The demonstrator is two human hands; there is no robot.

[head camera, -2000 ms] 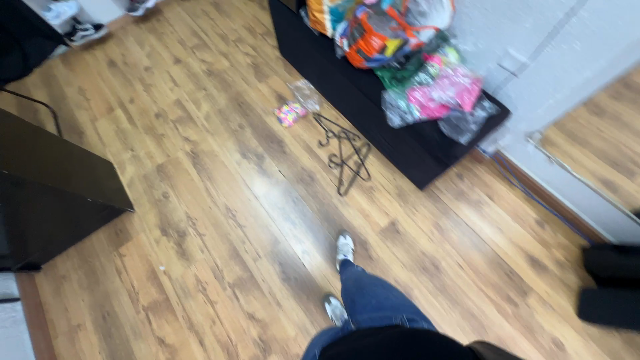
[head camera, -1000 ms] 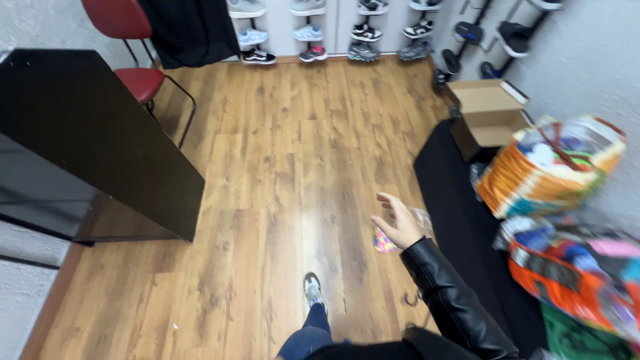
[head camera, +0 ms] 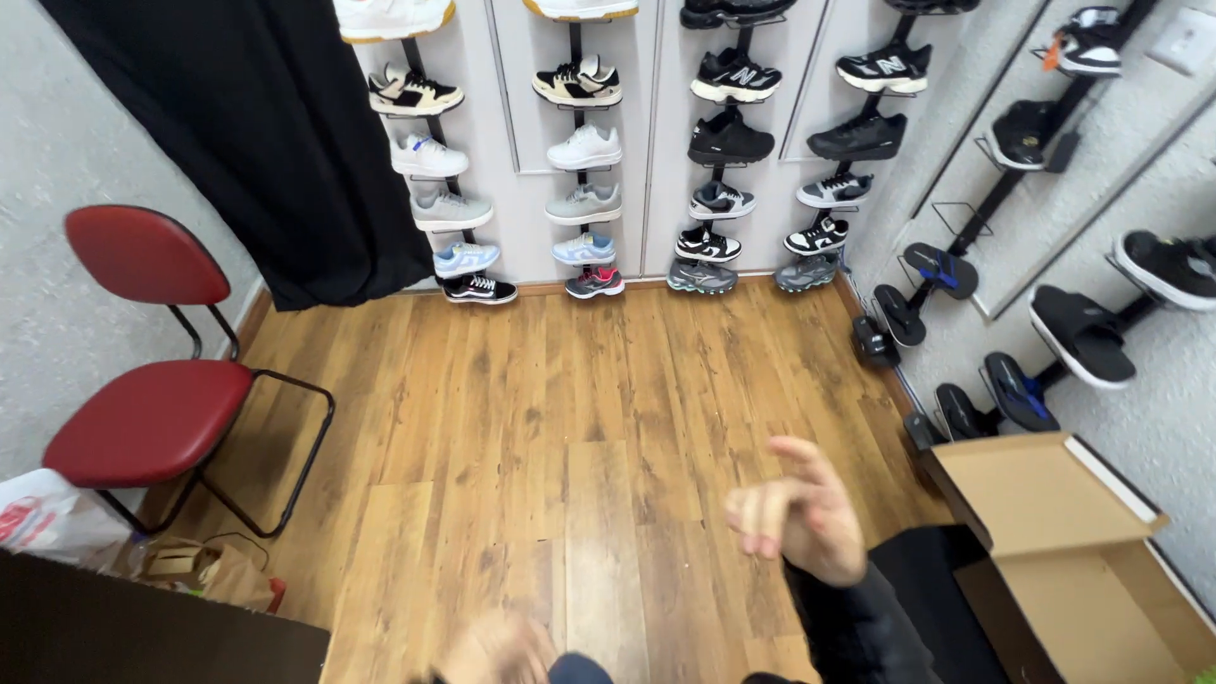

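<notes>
My right hand (head camera: 803, 508), in a black sleeve, is raised over the wooden floor at the lower right. Its fingers are partly bent and apart, with nothing in them. An open cardboard box (head camera: 1092, 589) lies to its right on a black-covered surface (head camera: 936, 579). Low at the bottom middle is my left hand (head camera: 499, 646), blurred and partly cut off by the frame edge; its finger pose is unclear. A bit of blue jeans (head camera: 579, 669) shows beside it.
Wall racks hold several shoes, among them a white sneaker (head camera: 584, 147), and sandals such as a black slide (head camera: 1081, 337). At left are a red chair (head camera: 152, 423), a black curtain (head camera: 256, 142), a plastic bag (head camera: 62, 518), a paper bag (head camera: 233, 575) and a dark cabinet (head camera: 142, 627).
The view has moved forward and up toward the shoe racks. My left hand has come into view at the bottom. The bright bags at the right have left the picture.
</notes>
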